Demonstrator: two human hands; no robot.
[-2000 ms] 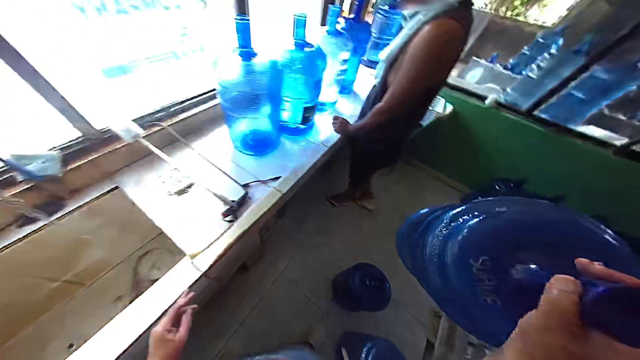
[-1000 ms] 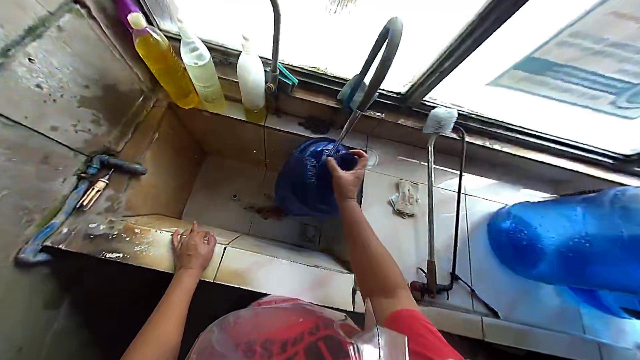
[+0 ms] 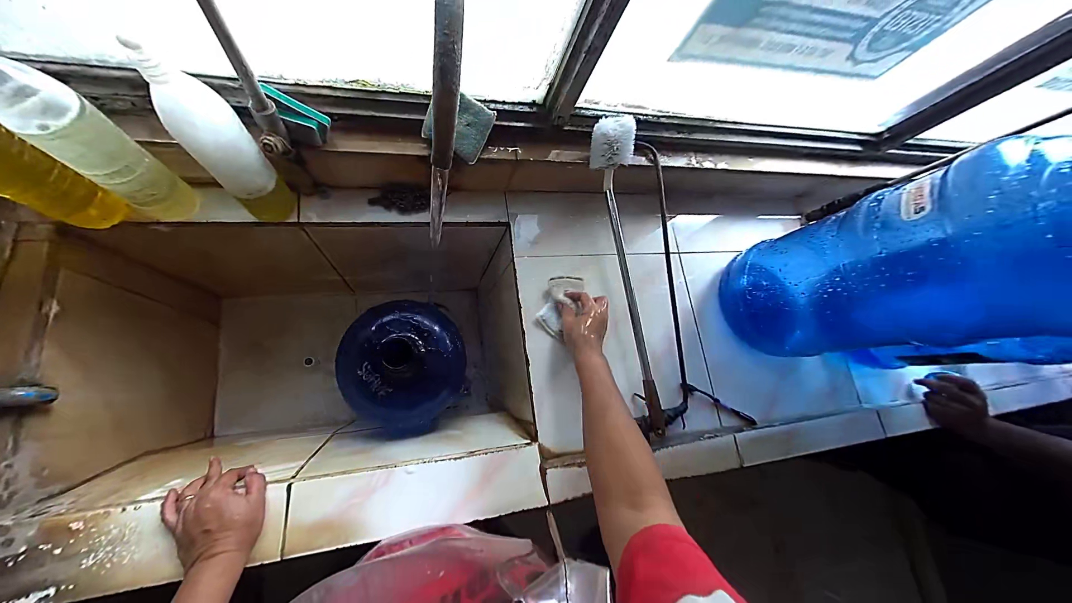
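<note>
A dark blue water jug [image 3: 400,368] stands mouth up in the tiled sink [image 3: 285,360], below a metal spout [image 3: 446,92] from which water runs. On the tiled counter right of the sink, my right hand [image 3: 584,322] has its fingers closed on a wet whitish cloth [image 3: 553,314]. My left hand [image 3: 215,512] rests on the sink's front edge with its fingers bent and nothing seen in it. Just right of my right hand lie a long-handled white brush [image 3: 614,142] and a thin dark rod [image 3: 666,218].
Bottles with yellow [image 3: 50,184], pale [image 3: 100,142] and white [image 3: 205,126] contents stand behind the sink at left. A green sponge [image 3: 462,127] sits by the window. Large blue jugs [image 3: 904,260] fill the counter's right side, with another person's hand [image 3: 955,402] near them.
My right hand has moved from the blue jug in the sink to the cloth on the counter. Two seconds ago the view showed jugs and a person standing by the counter.
</note>
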